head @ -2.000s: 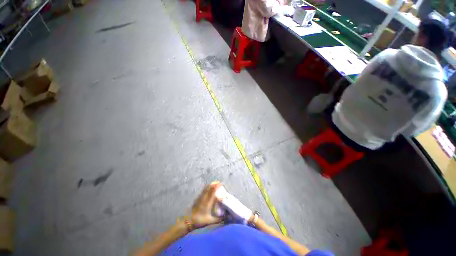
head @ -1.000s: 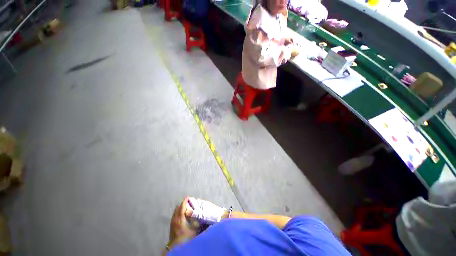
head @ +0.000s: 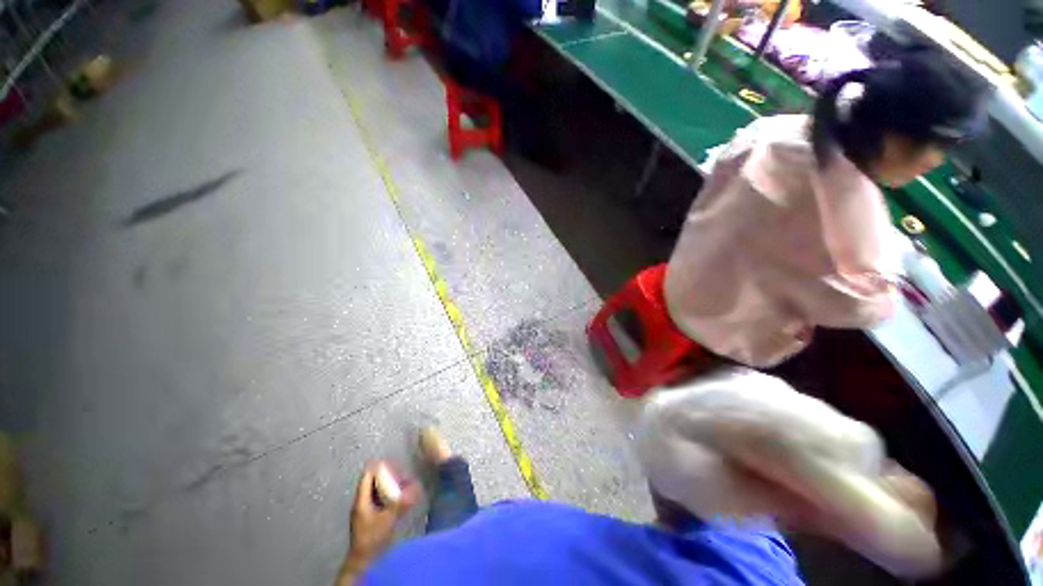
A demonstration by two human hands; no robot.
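My left hand (head: 368, 517) is low in the picture, left of my blue clothing, blurred. Its fingers are closed around a small white and pinkish thing (head: 388, 485), perhaps a device housing. At the lower right is a large, blurred white shape (head: 761, 446) with a skin-coloured patch at its right end. I cannot tell whether it is cloth, a glove or a sleeve, or whose hand is there. My right hand cannot be made out clearly.
A person in a pink top (head: 778, 246) sits on a red stool (head: 641, 332) at the green bench (head: 641, 74). A silver box (head: 972, 315) stands on the bench. Another red stool (head: 472, 120) is farther off. A yellow line (head: 440, 292) runs along the grey floor (head: 275, 309).
The view has moved forward along the aisle; the pink-topped person is nearer. My hands, together before, are no longer together. The person in the white hoodie is no longer clearly seen. The blurred white shape has appeared.
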